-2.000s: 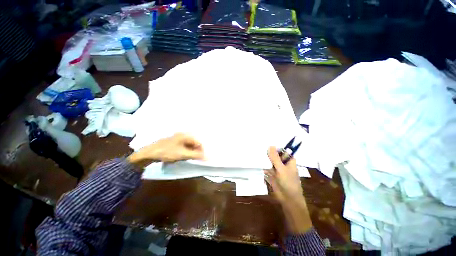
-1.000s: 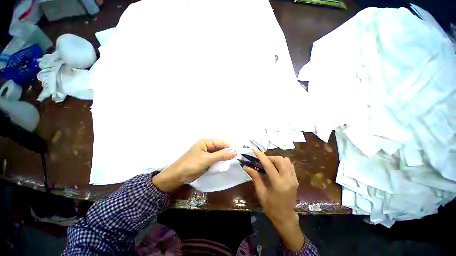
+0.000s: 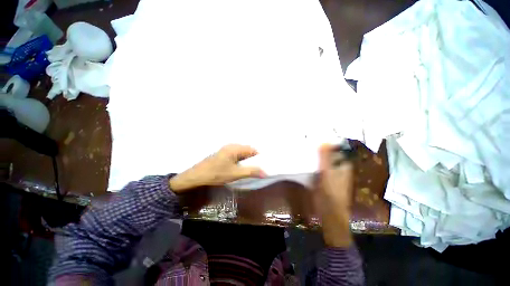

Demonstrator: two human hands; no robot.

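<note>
A white garment point(image 3: 223, 84) lies spread over the brown table in front of me, so bright that its folds hardly show. My left hand point(image 3: 226, 167) holds its near edge between thumb and fingers. My right hand point(image 3: 335, 184) is at the right end of the same edge, blurred by motion. Dark thread snips point(image 3: 342, 155) show blurred in it; whether the blades are open cannot be told. The edge between my hands is slightly lifted.
A large heap of white garments point(image 3: 442, 111) lies at the right, hanging past the table's front edge. At the left are a blue plastic basket point(image 3: 29, 57), a crumpled white cloth point(image 3: 75, 75), a white rounded object point(image 3: 89, 41) and a black tool point(image 3: 28, 136) with a cord.
The view first tipped down toward the table's front edge. My hands, close together at the garment's edge a second ago, are now apart; my right hand with the snips has moved right.
</note>
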